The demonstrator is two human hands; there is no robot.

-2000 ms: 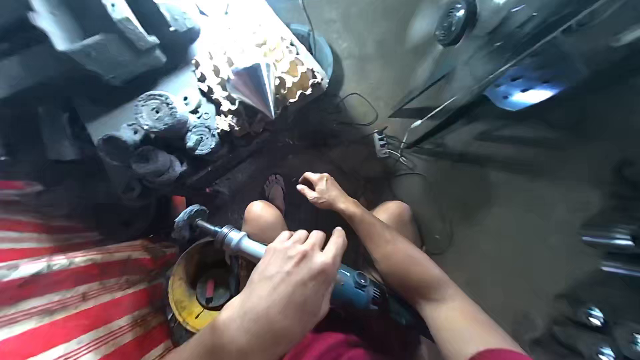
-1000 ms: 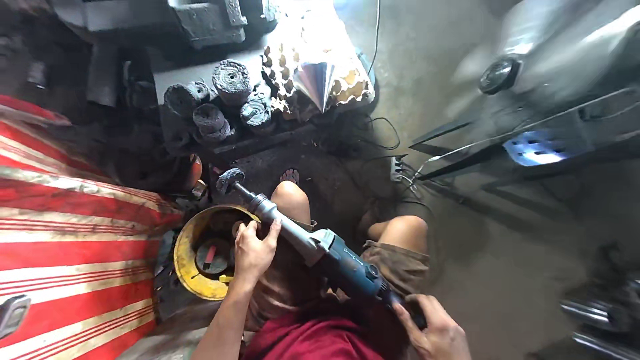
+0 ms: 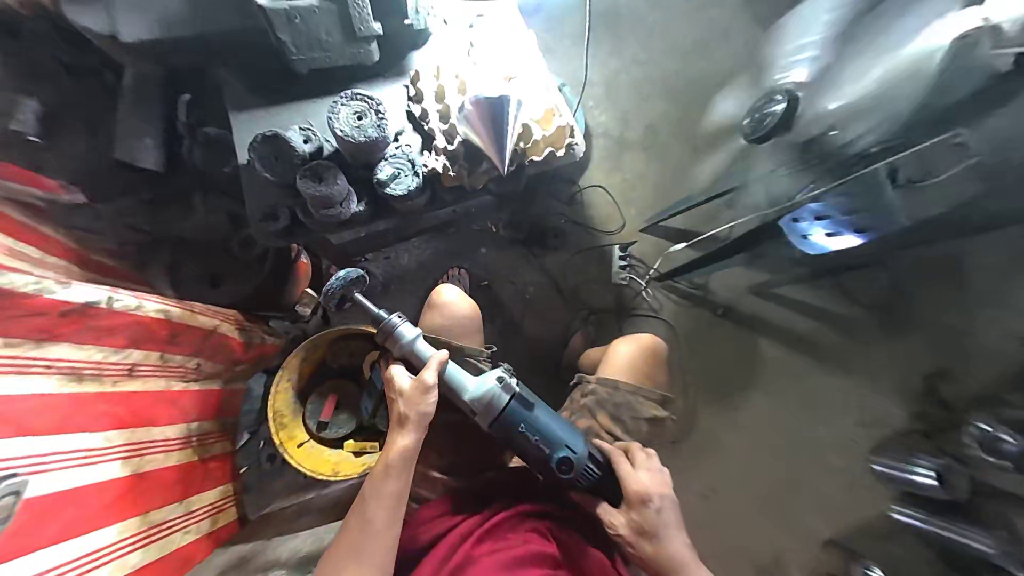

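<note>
A long straight grinder (image 3: 528,424), with a dark blue-grey body and a pale metal neck, lies slantwise over my lap. My left hand (image 3: 412,392) grips its metal neck, thumb on top. Around the rear end of the body my right hand (image 3: 640,492) is closed, its fingers partly hidden underneath. A round, fuzzy grey buffing wheel (image 3: 346,290) sits on the shaft at the far left end, above the rim of a yellow round container (image 3: 292,432). Inside that container are a red item (image 3: 327,408) and a yellow block (image 3: 362,446).
Several worn buffing wheel stacks (image 3: 358,120) stand on a low platform. A shiny metal cone (image 3: 492,128) rests on egg-crate-like trays (image 3: 552,120). A power strip (image 3: 621,264) with cords lies on the floor. Red-striped fabric (image 3: 120,400) hangs left; shiny metal cylinders (image 3: 912,476) lie right.
Two seconds ago my left hand held the blue body and my right hand was off the tool. The left is now on the neck, the right at the rear end. The view has shifted.
</note>
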